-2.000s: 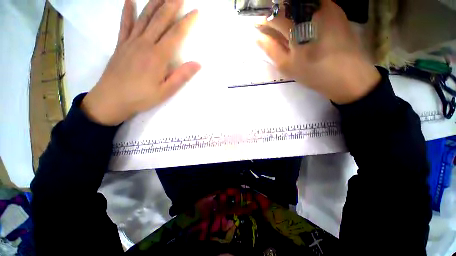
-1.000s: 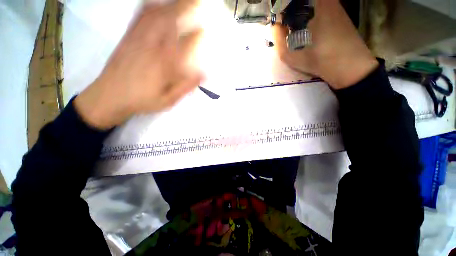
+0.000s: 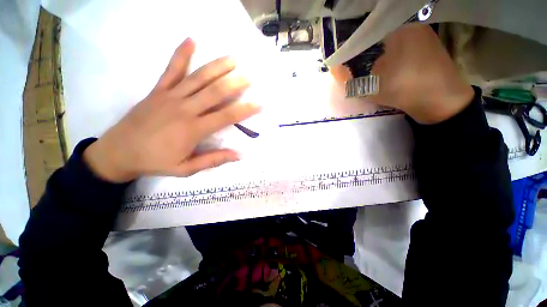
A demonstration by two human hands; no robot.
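White fabric (image 3: pixel 144 36) lies left of the needle area, its edges hard to see against the white table. My left hand (image 3: pixel 180 117) is flat on it, fingers spread, holding nothing. My right hand (image 3: pixel 417 72) is behind the knurled knob (image 3: pixel 362 86) at the machine; its fingers are mostly hidden, and what they touch cannot be seen. A corner of light cloth (image 3: pixel 384 27) hangs over the machine, its tip near the needle plate (image 3: pixel 306 60). A small dark piece (image 3: pixel 246 130) lies beside my left hand.
Black scissors (image 3: pixel 529 129) and a green-handled tool (image 3: pixel 513 95) lie at the right. A brown pattern strip (image 3: pixel 42 114) is at the left. A printed ruler (image 3: pixel 276 188) runs along the table's front edge. A blue basket (image 3: pixel 526 210) is below at the right.
The light cloth corner has appeared over the machine from the upper right. My left hand has moved down and flattened, after a blurred motion. My right hand has shifted slightly right and down.
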